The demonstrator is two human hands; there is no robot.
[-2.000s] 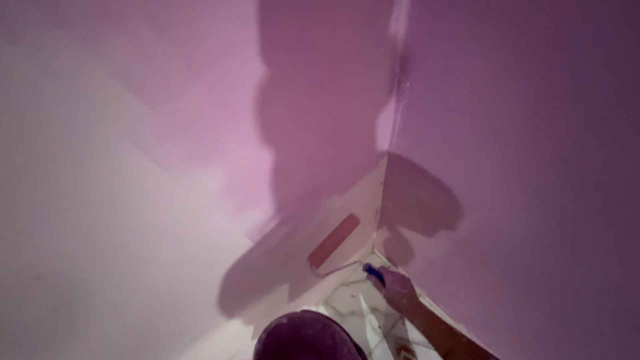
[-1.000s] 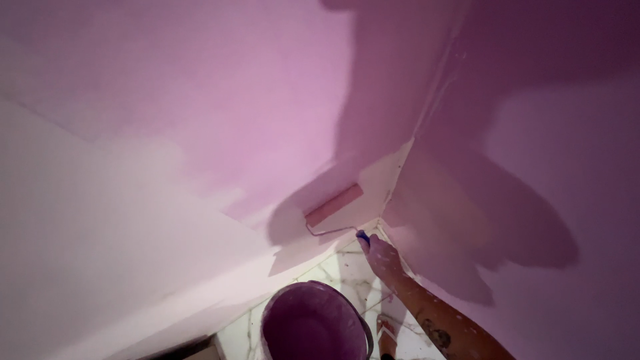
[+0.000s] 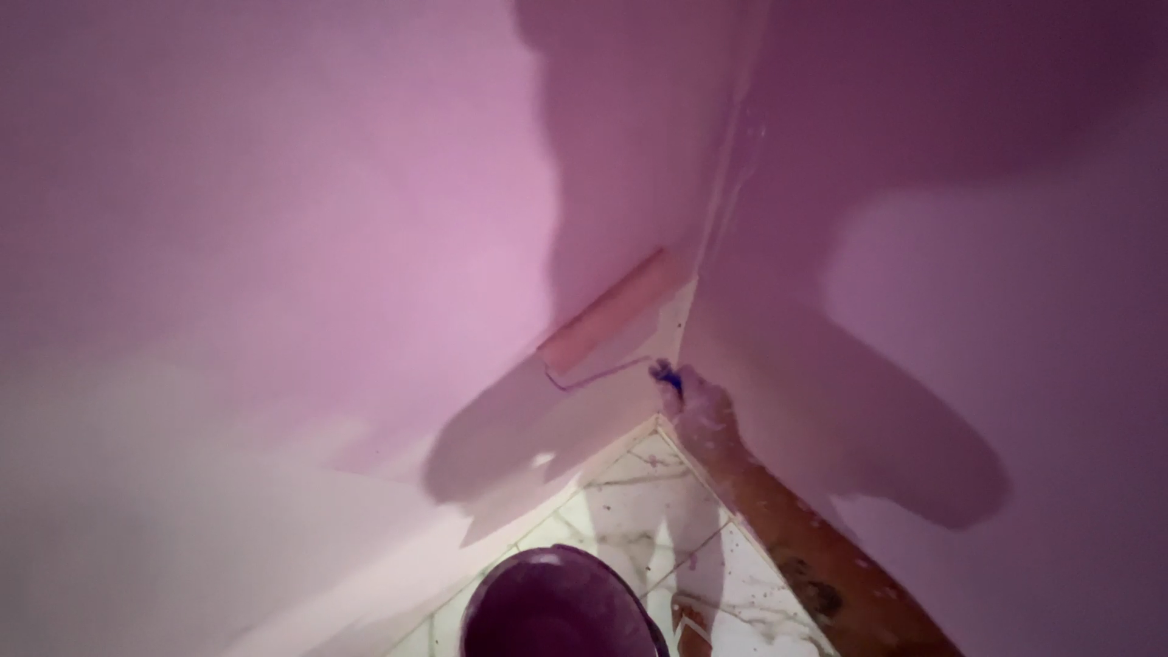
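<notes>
My right hand (image 3: 701, 408), spotted with paint, is closed around the blue handle (image 3: 667, 375) of a paint roller. The roller's pinkish sleeve (image 3: 602, 312) lies slanted against the left wall near the corner, and its thin wire frame bends from the sleeve's lower end to the handle. Fresh pink-purple paint (image 3: 411, 201) covers the upper part of the left wall, while its lower part is pale. A dark purple bucket (image 3: 561, 607) is at the bottom of the view, partly cut off. My left hand is out of view.
Two walls meet at a corner line (image 3: 721, 210) above a marble-patterned tile floor (image 3: 639, 493) with small paint spots. The right wall (image 3: 1004, 319) is purple, crossed by broad shadows. A foot in a sandal (image 3: 693, 630) is beside the bucket.
Compared with one second ago, the roller and my right hand are higher up the wall, near the corner. The shadows on both walls have shifted.
</notes>
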